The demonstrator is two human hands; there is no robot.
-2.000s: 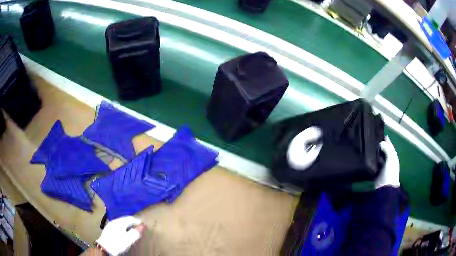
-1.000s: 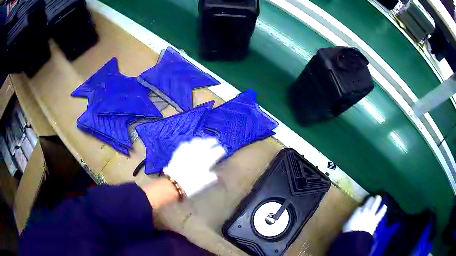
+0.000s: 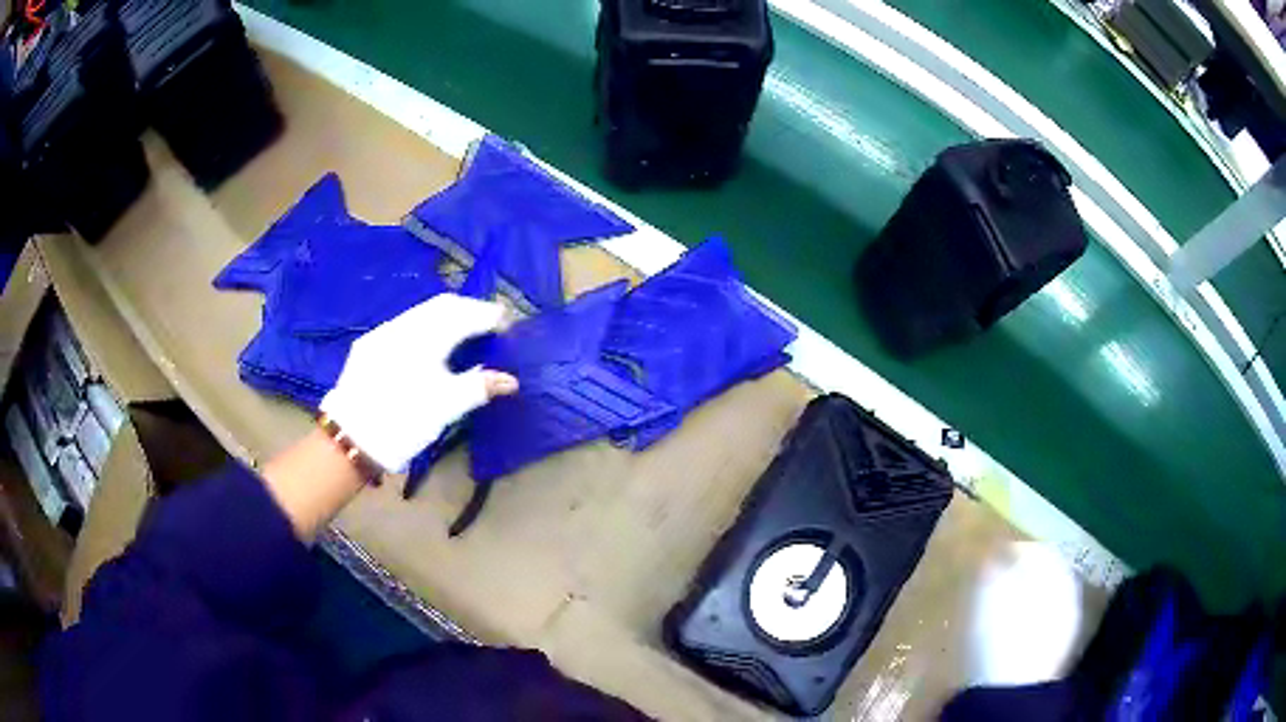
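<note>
My left hand, in a white glove with a partly bare thumb, grips the left edge of a blue speaker grille over the pile. More blue grilles lie on the cardboard-covered bench around it. A black speaker cabinet lies on its back on the bench, its bare front up, with a white woofer cone. My right hand, in a white glove, is blurred to the right of the cabinet; its fingers cannot be made out. Black handles of a tool stick out below the held grille.
Two black cabinets stand on the green conveyor belt beyond the bench's white edging. More black cabinets stand at the far left of the bench. An open carton with pale packs is at the left. Blue-fronted speakers are at the lower right.
The bare cabinet was brought from above the belt and laid on the bench. My left hand moved left over the pile and took hold of a grille. My right hand has shifted slightly.
</note>
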